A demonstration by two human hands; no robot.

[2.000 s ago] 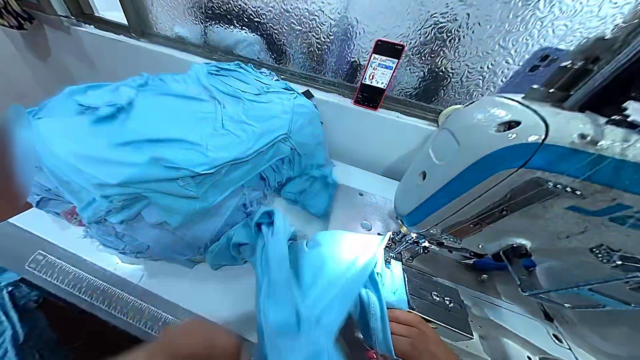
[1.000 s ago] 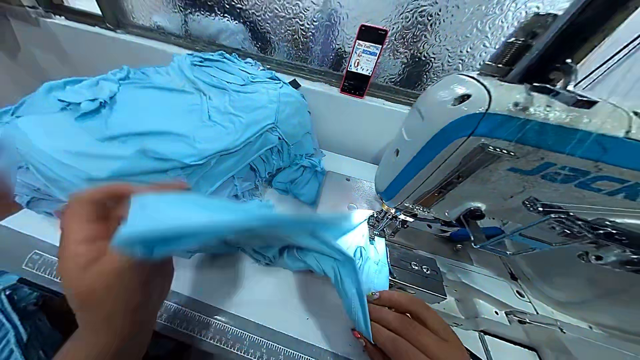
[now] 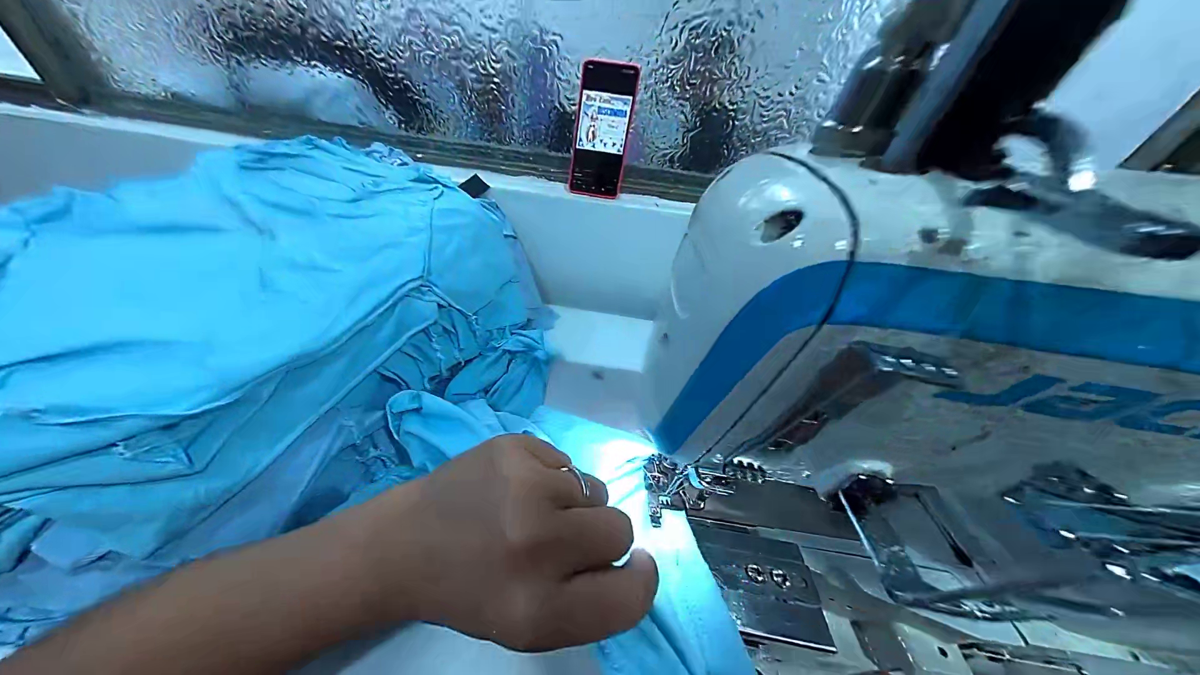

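Note:
My left hand (image 3: 534, 553), with a ring on one finger, is closed on light blue fabric (image 3: 680, 600) just left of the needle area. Behind the hand the fabric passes under the lit presser foot (image 3: 659, 497) of a white and blue Jack industrial sewing machine (image 3: 769, 375). My right hand is out of view. A large heap of light blue garment pieces (image 3: 216, 309) lies to the left, close to my forearm.
A phone with a red case (image 3: 604, 127) leans upright against the textured window (image 3: 450, 75) at the back. A white ledge (image 3: 600, 253) runs below it. The machine's metal bed plate (image 3: 769, 581) lies at the lower right.
My left hand has moved right, from the left side to beside the presser foot. The fabric it held stretched up is lower now. My right hand has left the view, which has shifted closer to the machine.

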